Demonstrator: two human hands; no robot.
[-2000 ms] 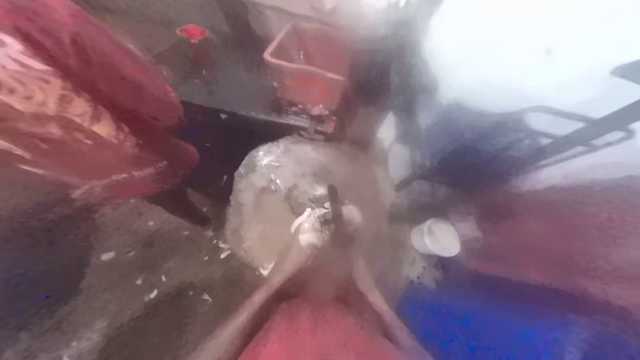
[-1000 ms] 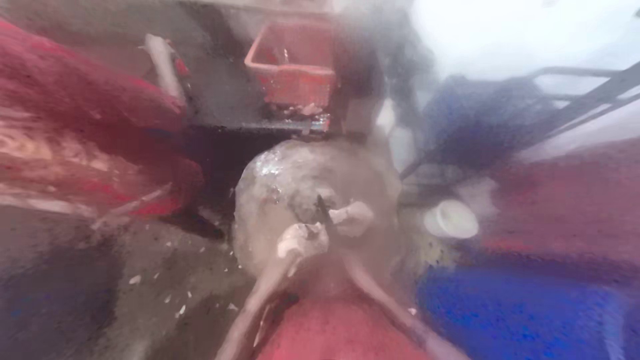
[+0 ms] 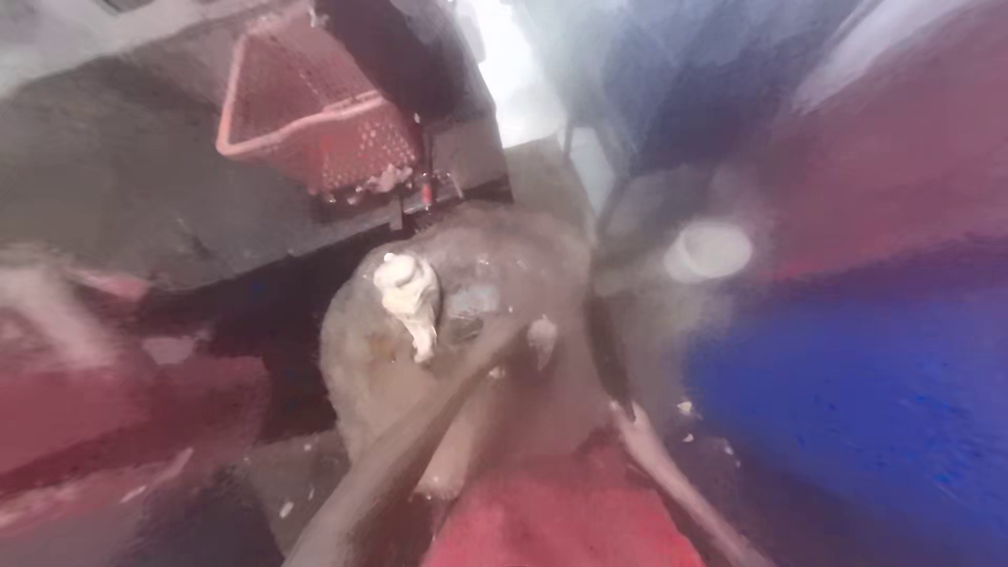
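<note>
A pale, whitish lump, possibly raw poultry (image 3: 408, 303), lies on the upper left part of a large round block (image 3: 366, 394) with a worn, wet-looking top. My left arm stretches over the block, and its hand (image 3: 529, 329) blurs into the block's middle beside a small pale bit (image 3: 542, 335); its fingers and any hold are unclear. At the block's right edge is my right hand (image 3: 626, 413), low and smeared. A long dark shape, possibly a blade (image 3: 610, 350), runs up from it; whether the hand holds it cannot be told.
Beyond the block, a red perforated plastic basket (image 3: 346, 130) stands at the upper left with pale scraps near its base. A white round container (image 3: 709, 250) is to the right, above a blue surface (image 3: 835, 370). Part of another person in red (image 3: 142, 402) shows at left.
My hands, earlier together near the block's middle around pale pieces and an upright dark tool, are now apart, the right one at the block's edge. The view has shifted markedly.
</note>
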